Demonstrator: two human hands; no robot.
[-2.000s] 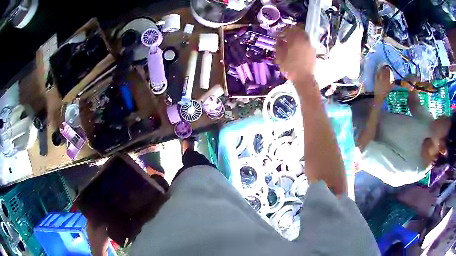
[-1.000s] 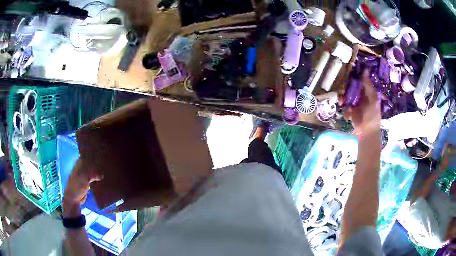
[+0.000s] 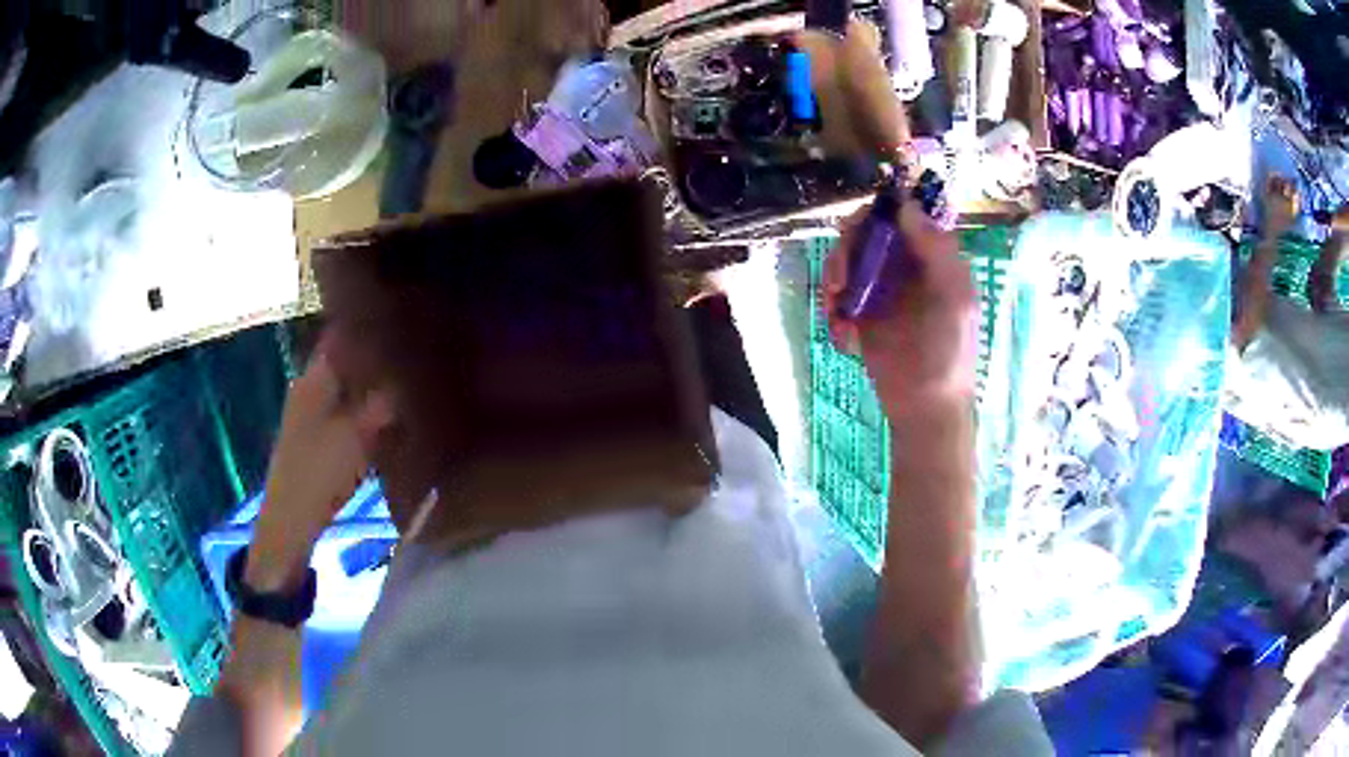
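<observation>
My left hand point(image 3: 355, 422) grips the left side of an open brown cardboard box point(image 3: 511, 510) at my lap. Its inside is dark, and I cannot tell whether anything lies in it. My right hand point(image 3: 910, 318), a little blurred, is right of the box and apart from it, shut on purple cylinders point(image 3: 876, 263) at the bench's front edge. More purple cylinders point(image 3: 1092, 111) lie in a box at the upper right of the bench.
A dark clutter box point(image 3: 747, 181) with a blue part point(image 3: 800, 86) stands on the bench. A lined crate of white ring housings point(image 3: 1184, 518) is at my right. Green baskets point(image 3: 193, 444) and a blue crate point(image 3: 333, 592) stand low. Another person's arm point(image 3: 1262, 266) shows far right.
My right hand has moved from the box of purple cylinders towards the cardboard box, with purple cylinders in it. The cardboard box has shifted right and up, its opening turned more towards me.
</observation>
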